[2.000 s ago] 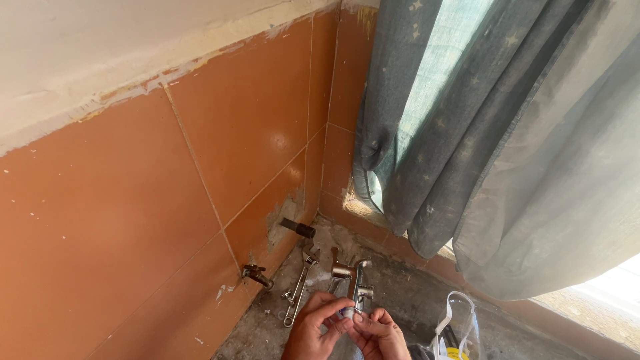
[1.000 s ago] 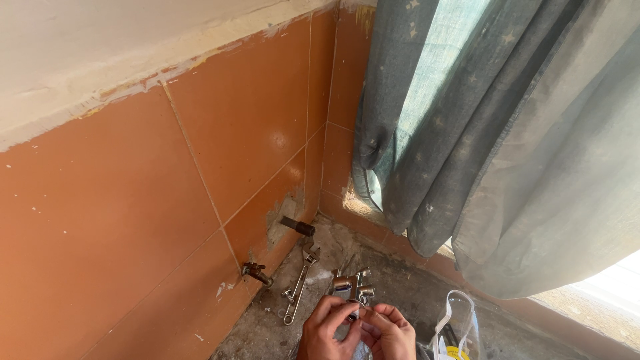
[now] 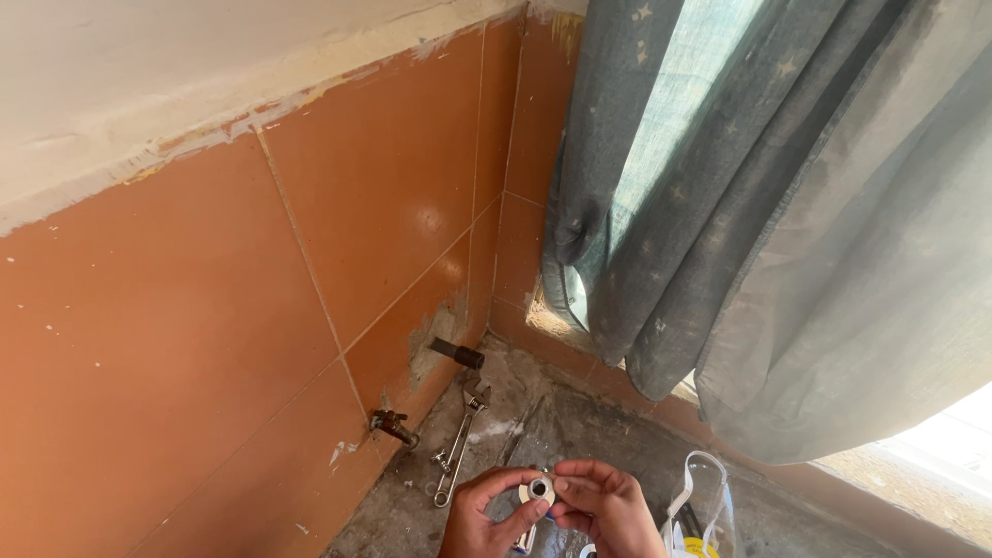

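Between my two hands, low in the view, is a chrome faucet (image 3: 527,535) with its round threaded inlet (image 3: 538,488) facing up. My left hand (image 3: 492,511) grips the inlet end between thumb and index finger. The fingertips of my right hand (image 3: 604,504) pinch at the inlet's right edge; whether they hold a small thing there cannot be made out. Most of the faucet's body is hidden by the hands. An adjustable wrench (image 3: 459,446) lies on the floor left of my hands, with a small metal fitting (image 3: 441,462) beside it.
An old tap (image 3: 394,426) and a dark pipe stub (image 3: 457,353) stick out of the orange tiled wall (image 3: 194,349). To the right stands a clear plastic bag (image 3: 717,511) with a white handle and a yellow item inside. A grey curtain (image 3: 697,232) hangs above the floor.
The faucet has turned in my hands: its body stood out beyond my fingers before, and now the inlet faces up toward me.
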